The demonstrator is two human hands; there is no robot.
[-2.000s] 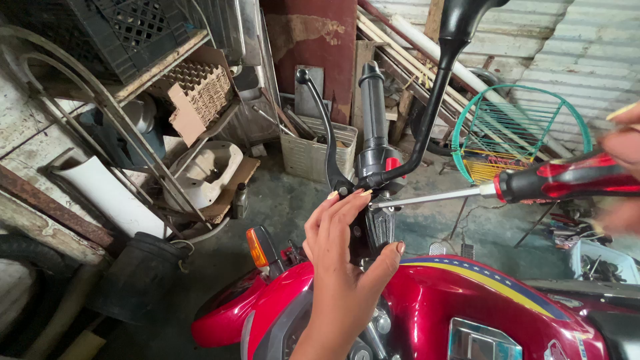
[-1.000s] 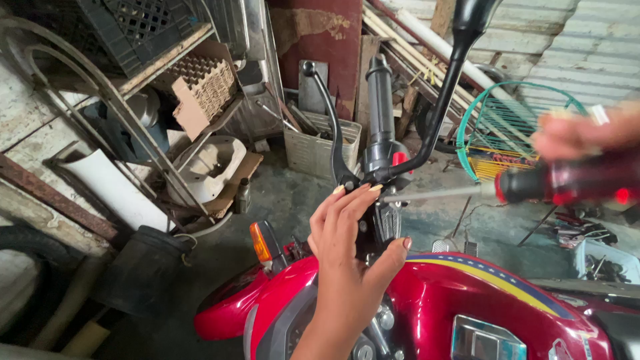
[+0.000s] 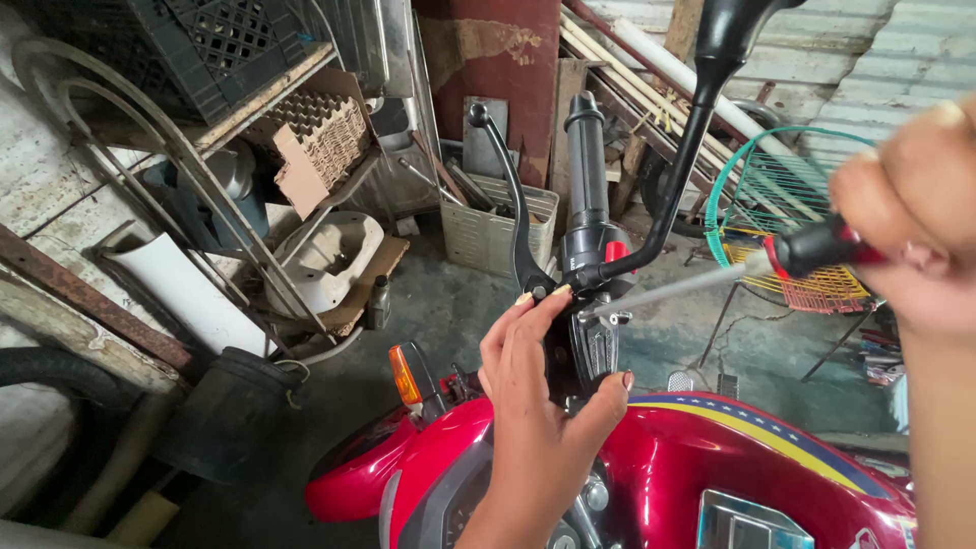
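My left hand (image 3: 537, 404) rests on the black master cylinder (image 3: 563, 354) of a red motorcycle's handlebar, fingertips near the pivot of the brake lever (image 3: 512, 194). Its thumb lies beside the silver-grey reservoir cover. My right hand (image 3: 911, 206), blurred, is closed on the red and black handle of a screwdriver (image 3: 686, 288). The screwdriver's shaft slants down to the left, its tip at the top end of the reservoir cover (image 3: 601, 347). Just above are the mirror stem (image 3: 679, 175), the red switch (image 3: 616, 250) and the rubber handlebar grip (image 3: 587, 171).
The red fuel tank (image 3: 686, 450) fills the lower right. Beyond the handlebar are a plastic basket (image 3: 488, 236) and a corded chair (image 3: 713, 198). At the left stand a metal rack (image 3: 221, 202), egg trays (image 3: 335, 145) and a black bucket (image 3: 229, 415). An orange turn signal (image 3: 404, 374) sticks out near the front fender.
My right hand has risen with the screwdriver's handle, and the shaft is now more steeply tilted. The left hand stays on the master cylinder.
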